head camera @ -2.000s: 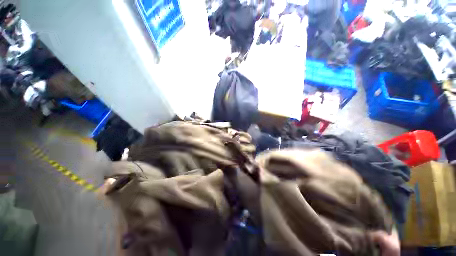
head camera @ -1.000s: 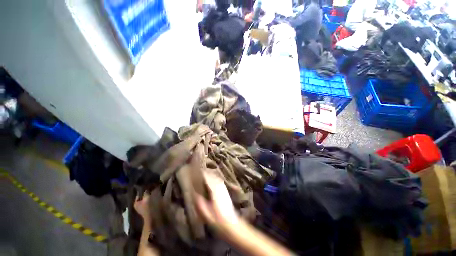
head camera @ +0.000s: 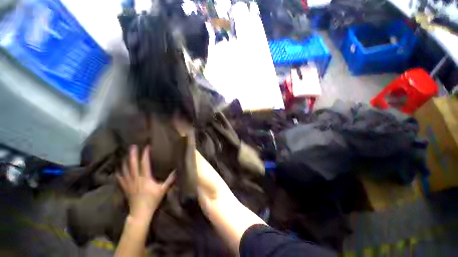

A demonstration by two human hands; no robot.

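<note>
A brown/olive garment bundle lies heaped in front of me, blurred by motion. My left hand rests on its near left side, fingers spread. My right hand reaches into the heap above and to the right of it; its fingers are blurred and partly hidden by cloth, so its grip cannot be told. A dark garment piece stands up beyond the right hand at the upper left.
A grey garment bundle lies right of the heap. Beyond are a white table, blue crates and a red stool. A cardboard carton is at far right. A blue lattice-sided thing is at upper left.
The view has shifted, and the surroundings sit higher in the picture. My left hand has come up onto the cloth with fingers spread. A dark garment piece now rises at the upper left.
</note>
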